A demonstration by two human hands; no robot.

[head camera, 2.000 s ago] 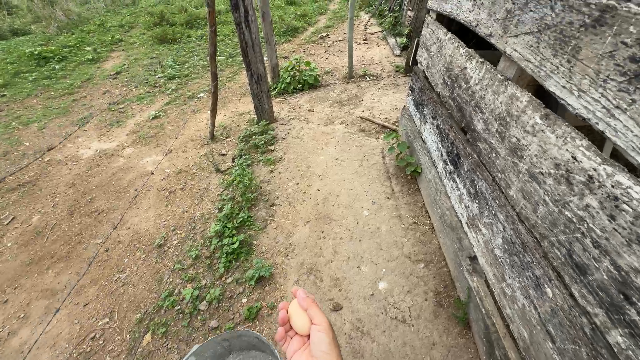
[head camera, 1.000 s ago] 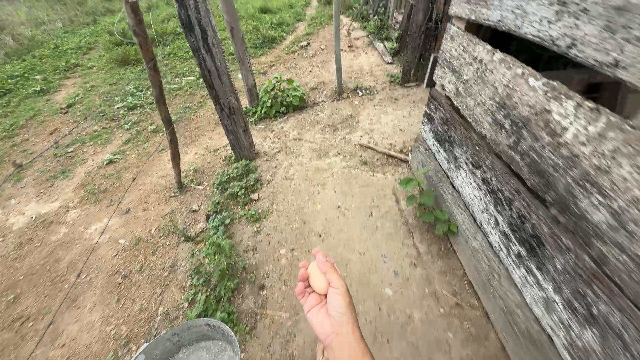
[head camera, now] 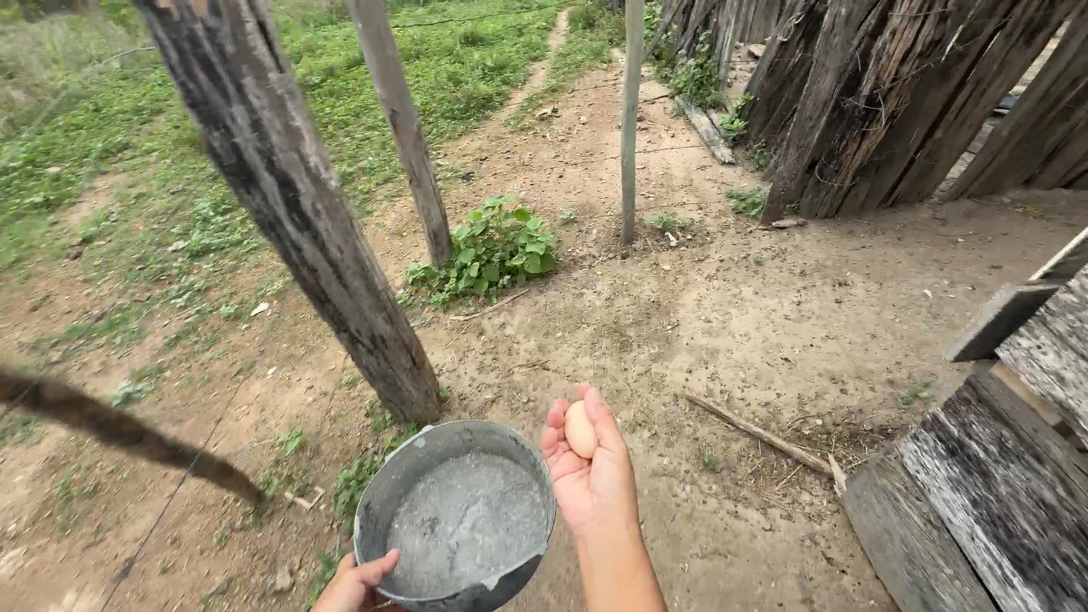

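Observation:
An egg [head camera: 581, 429] with a pale brown shell lies in my right hand [head camera: 592, 467], palm up, with the fingers and thumb curled around it. Just left of that hand is a round grey bucket [head camera: 466, 514] with a worn, chipped rim and a rough grey inside; no other egg shows in it. My left hand [head camera: 357, 585] grips the bucket's rim at the lower left, thumb over the edge and the fingers mostly hidden under it. The egg is outside the bucket, close to its right rim.
Leaning wooden posts [head camera: 314, 229] and thin wire stand at the left. A leafy plant [head camera: 497, 246] grows by a post. A stick [head camera: 761, 433] lies on the dirt near the weathered plank wall [head camera: 1003, 476]. A rough stake fence [head camera: 875, 110] stands at the back right.
The bucket has come further into view, and my left hand now shows on its rim. The egg stays in my right hand. The view has moved forward along the plank wall.

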